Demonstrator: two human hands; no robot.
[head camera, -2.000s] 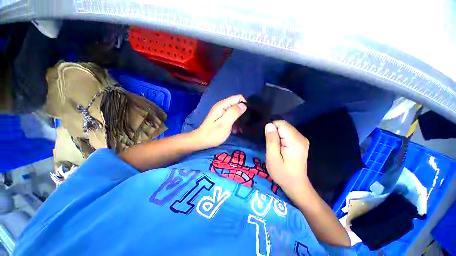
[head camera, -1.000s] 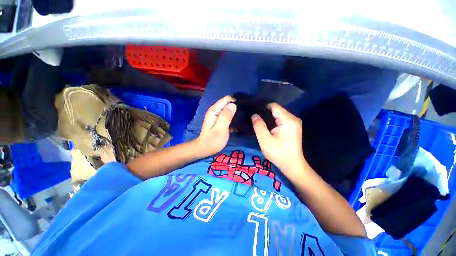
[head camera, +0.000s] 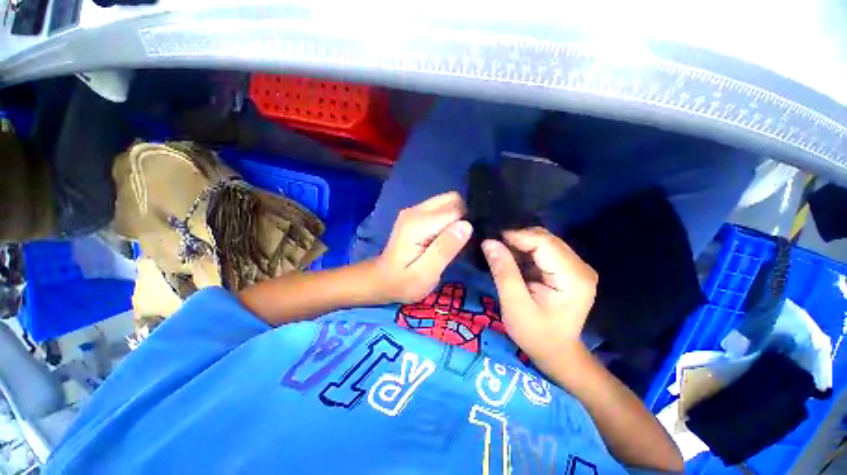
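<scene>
A small black knit piece (head camera: 487, 197) is held over my lap, between my two hands. It is dark and its exact shape is hard to tell. My left hand (head camera: 425, 249) grips its left side between thumb and fingers. My right hand (head camera: 546, 283) pinches its lower right part with the thumb and bent fingers. More black cloth (head camera: 636, 264) lies on my lap to the right of my right hand.
The white table's ruler-marked edge (head camera: 446, 63) crosses the top. A tied tan bundle (head camera: 176, 199) is left of my lap. A red perforated basket (head camera: 320, 104) is under the table. A blue crate (head camera: 710, 320) at right holds white wrapping and black pieces (head camera: 750, 405).
My hands were apart two seconds ago, then came together on the black piece. Since one second ago, it has tilted more upright between them, and both hands sit slightly lower and further right.
</scene>
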